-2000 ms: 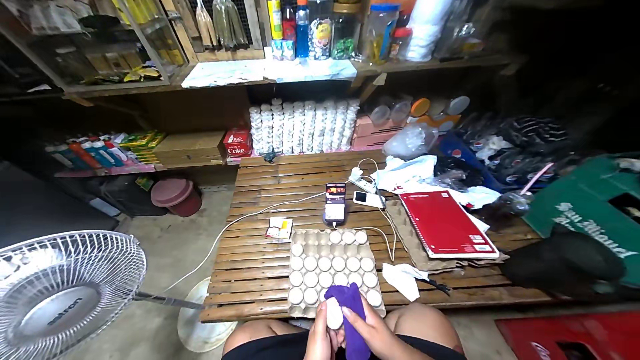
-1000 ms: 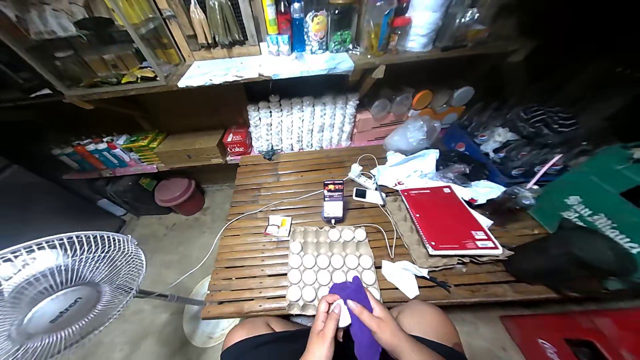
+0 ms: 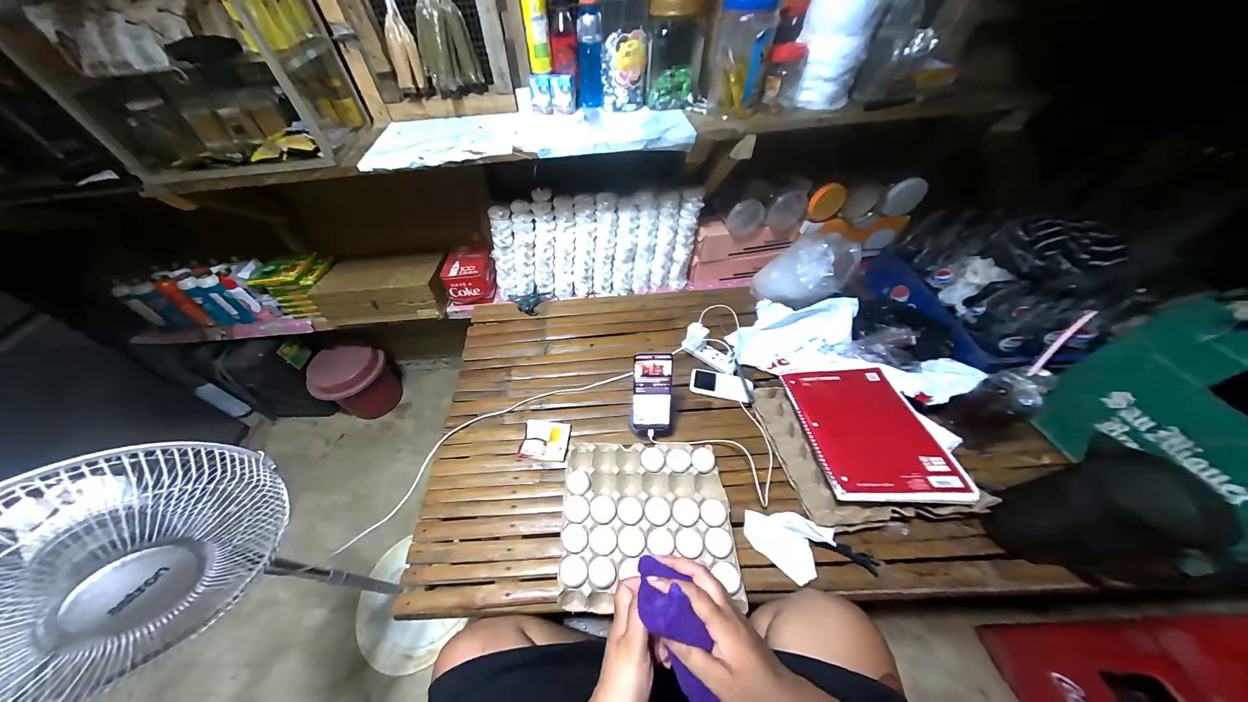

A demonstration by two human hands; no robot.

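Note:
A purple cloth (image 3: 673,619) is bunched between my two hands, in front of the near edge of a cardboard egg tray (image 3: 609,468). My right hand (image 3: 726,639) grips the cloth, its fingers curled over it. My left hand (image 3: 627,639) is closed at the cloth's left side; whatever it holds is hidden by the cloth and fingers. White eggs (image 3: 631,509) fill most of the tray's near rows, with several more in its far rows. A phone (image 3: 652,395) with a lit screen and a plugged-in cable lies just beyond the tray.
Right of the tray are a white cloth (image 3: 783,544), a red spiral notebook (image 3: 877,434) on cardboard and a white device (image 3: 720,385). A small packet (image 3: 545,441) lies at the tray's far left corner. A fan (image 3: 141,575) stands left of the slatted bamboo table (image 3: 478,536).
The white egg seen in my left hand two seconds ago is now hidden. The purple cloth has come up around and between my fingers.

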